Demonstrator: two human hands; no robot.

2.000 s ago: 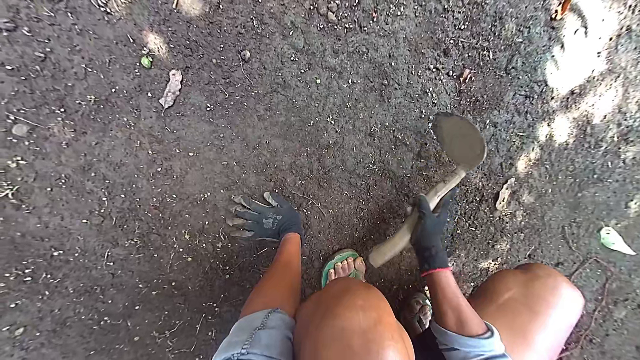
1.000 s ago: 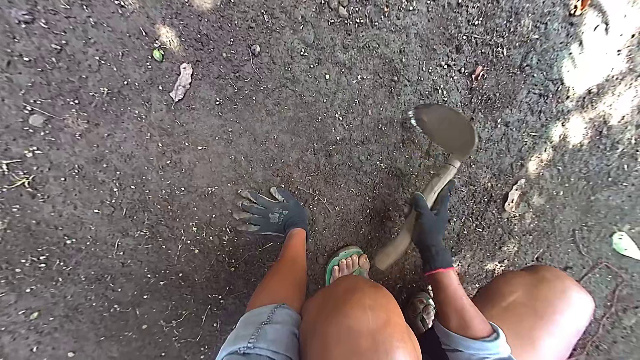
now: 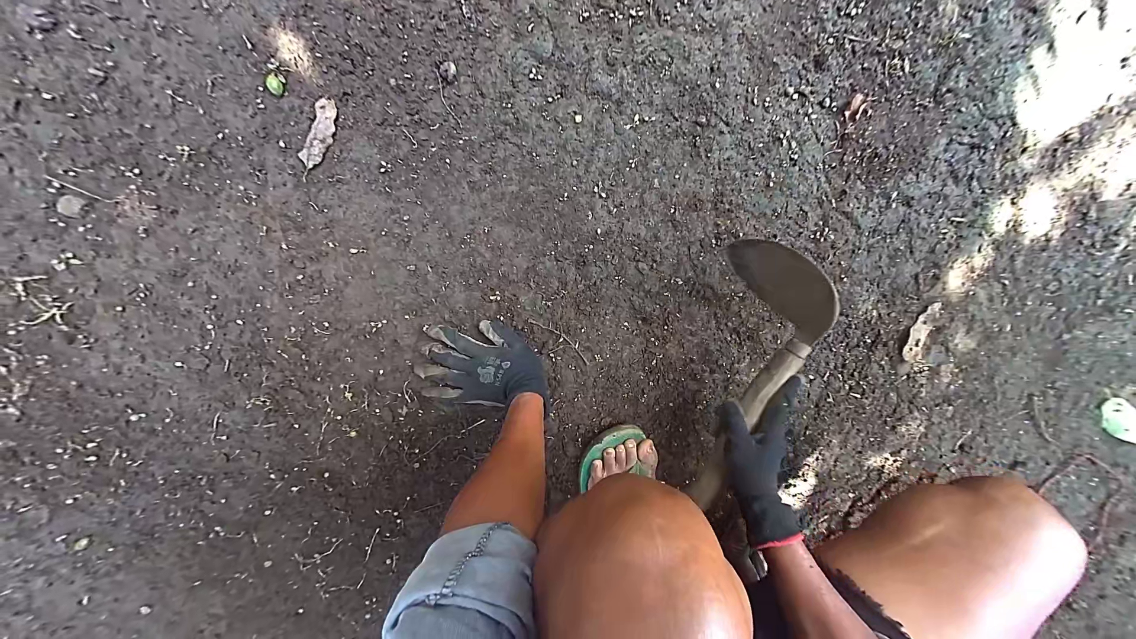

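My left hand (image 3: 484, 366), in a dark grey work glove, is spread on or just over the bare soil (image 3: 497, 222), fingers apart and pointing left, with nothing held. My right hand (image 3: 761, 444), in a dark glove with a red cuff edge, grips the wooden handle of a hand tool with a broad curved metal blade (image 3: 792, 284), like a sickle or machete. The blade lies above the hand, its tip curving to the left. The handle's lower end is partly hidden beside my knee.
My foot in a green flip-flop (image 3: 612, 448) stands between the hands, behind my bent knee (image 3: 643, 550). Dry leaves (image 3: 319, 133) (image 3: 921, 333), a green fruit or leaf bit (image 3: 275, 84), a small stone (image 3: 70, 206) and thin twigs lie on the soil.
The blade has turned, its tip now pointing further left than two seconds ago. My left hand stays spread at about the same place. My right hand keeps its grip on the handle.
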